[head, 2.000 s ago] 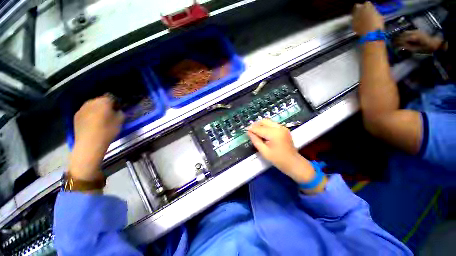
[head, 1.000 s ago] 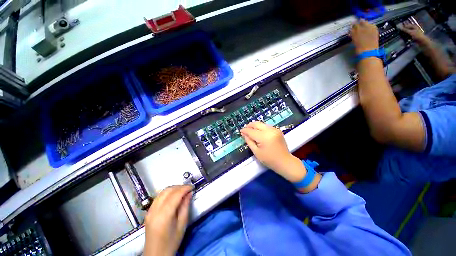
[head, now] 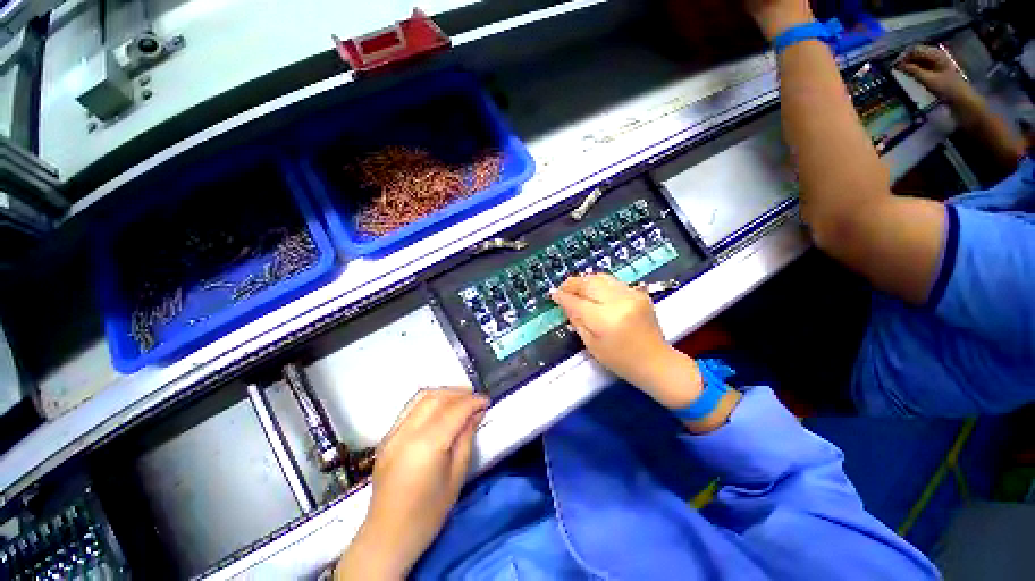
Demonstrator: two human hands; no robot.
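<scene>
A green circuit board panel (head: 533, 329) with a row of repeated units lies in a black pallet (head: 511, 372) on the conveyor. My right hand (head: 619, 329), with a blue wrist strap, is over the panel's near edge, thumb and fingertips pinched together; whether a small part is between them cannot be told. My left hand (head: 426, 460) rests at the near rail by the pallet's left corner, fingers together and curled; its fingertips' contents cannot be made out. Two blue bins stand behind: the right bin (head: 521, 170) holds orange-bodied components, the left bin (head: 119, 352) grey ones.
A red holder (head: 392, 45) sits on the ledge behind the bins. Metal rods and a fitting (head: 312, 420) lie between the rails left of the pallet. Another panel (head: 51, 550) is at lower left. Another person's arm (head: 834, 159) reaches over the line at the right.
My left hand came down from the left bin to the near rail, then moved slightly right to the pallet's corner. My right hand stayed over the panel. The other person's arm moved up.
</scene>
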